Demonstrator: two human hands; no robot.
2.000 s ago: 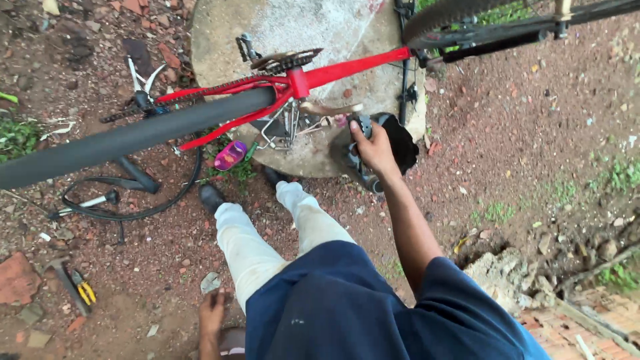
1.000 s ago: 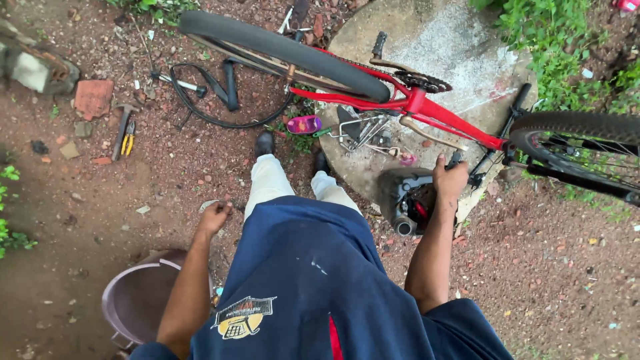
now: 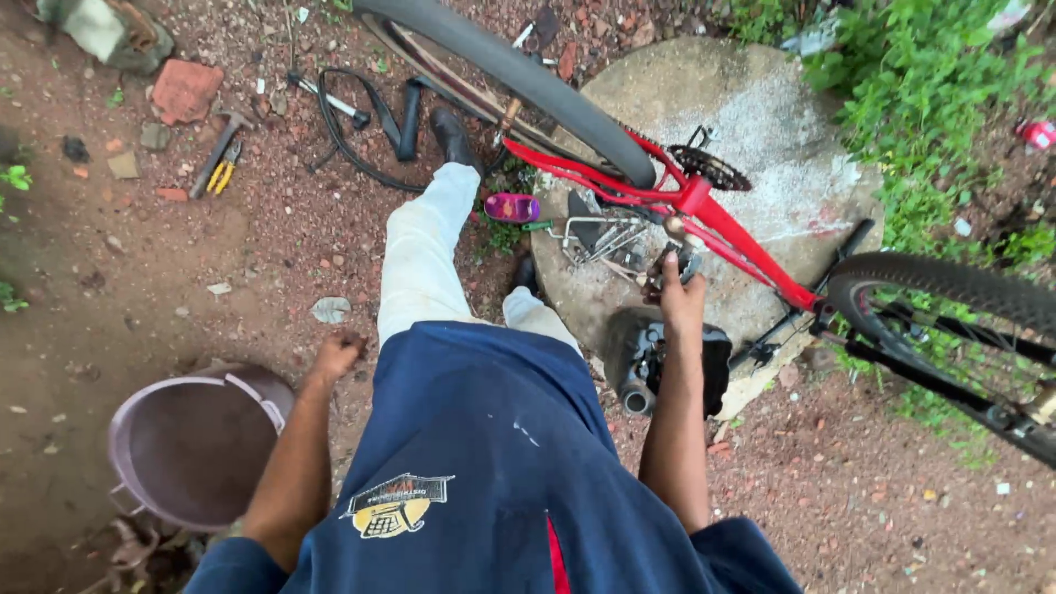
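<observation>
My right hand point(image 3: 683, 293) is at the crank area of an upside-down red bicycle frame point(image 3: 722, 216), its fingers around a dark part that looks like a pedal point(image 3: 678, 262). Below that forearm stands a cut black plastic container point(image 3: 634, 351) with dark things inside. My left hand point(image 3: 338, 355) hangs low over the dirt, near a pale leaf point(image 3: 331, 309); its fingers are curled, and whether it holds anything cannot be told. Wrenches and other metal tools point(image 3: 606, 239) lie on the round concrete slab point(image 3: 775, 107), beside a purple dish point(image 3: 511, 208).
A mauve bucket point(image 3: 132, 462) stands at lower left. Farther up lie a hammer point(image 3: 218, 157), yellow-handled pliers point(image 3: 224, 169), a broken brick point(image 3: 186, 91) and a hand pump point(image 3: 334, 101) beside a black tube point(image 3: 330, 136). The bicycle's front wheel point(image 3: 949, 280) reaches in from the right.
My right hand has moved from above the black container to the bicycle's crank area. One leg has stepped out toward the pump. The view has shifted.
</observation>
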